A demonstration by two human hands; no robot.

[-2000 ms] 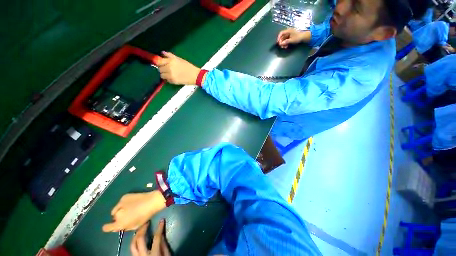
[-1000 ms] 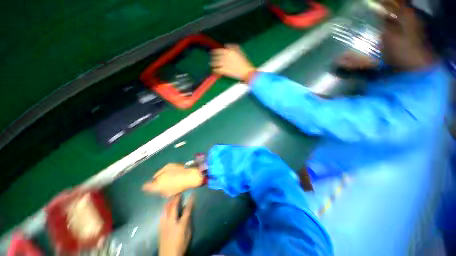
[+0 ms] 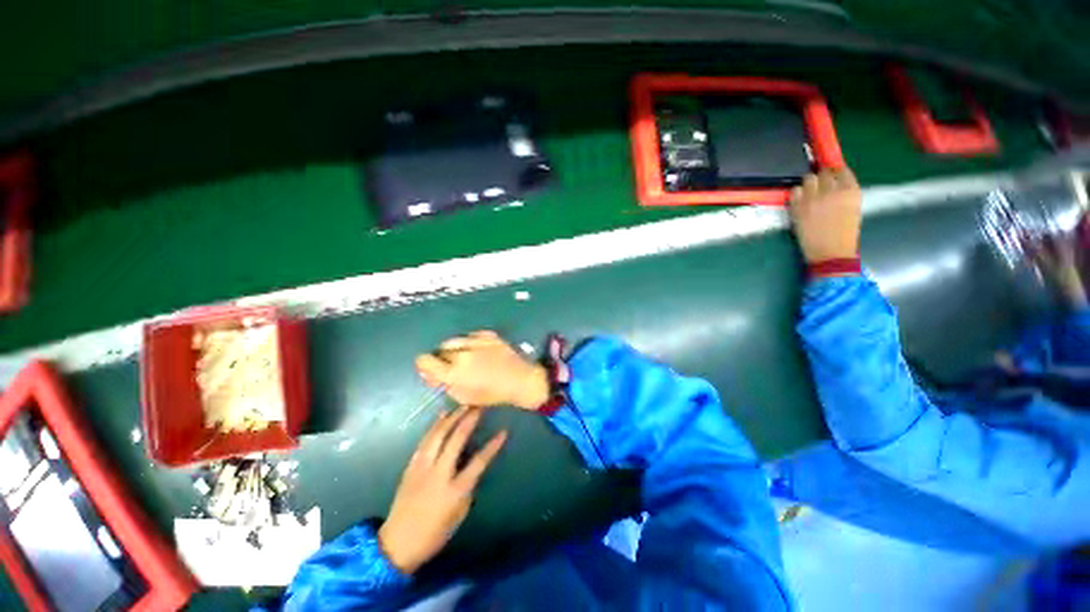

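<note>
My right hand [image 3: 484, 371], with a red band at the wrist, holds thin tweezers [image 3: 423, 405] that point down and left over the dark green bench. My left hand [image 3: 433, 488] is just below it, fingers apart, with nothing visible in it; its fingertips are near the tweezers. A deep red parts bin [image 3: 163, 389] with a heap of cream-yellow pads [image 3: 239, 373] stands to the left. Below it lie a pile of small modules [image 3: 245, 490] and a white sheet [image 3: 245, 552]. A tablet unit [image 3: 54, 526] in a red-orange fixture [image 3: 102, 484] lies at the lower left.
Beyond the white edge strip [image 3: 478, 270], a plain black slab [image 3: 460, 167] and a fixtured tablet [image 3: 759, 141] lie on the green belt [image 3: 299, 245]. Another person's hand [image 3: 827, 215] touches that fixture; their blue sleeve [image 3: 879, 371] extends over the bench at right. More red fixtures show at both sides.
The view has swung left, bringing the bin, small modules, white sheet and near fixtured tablet into view. My hands stay close together; the tweezers remain in my right hand.
</note>
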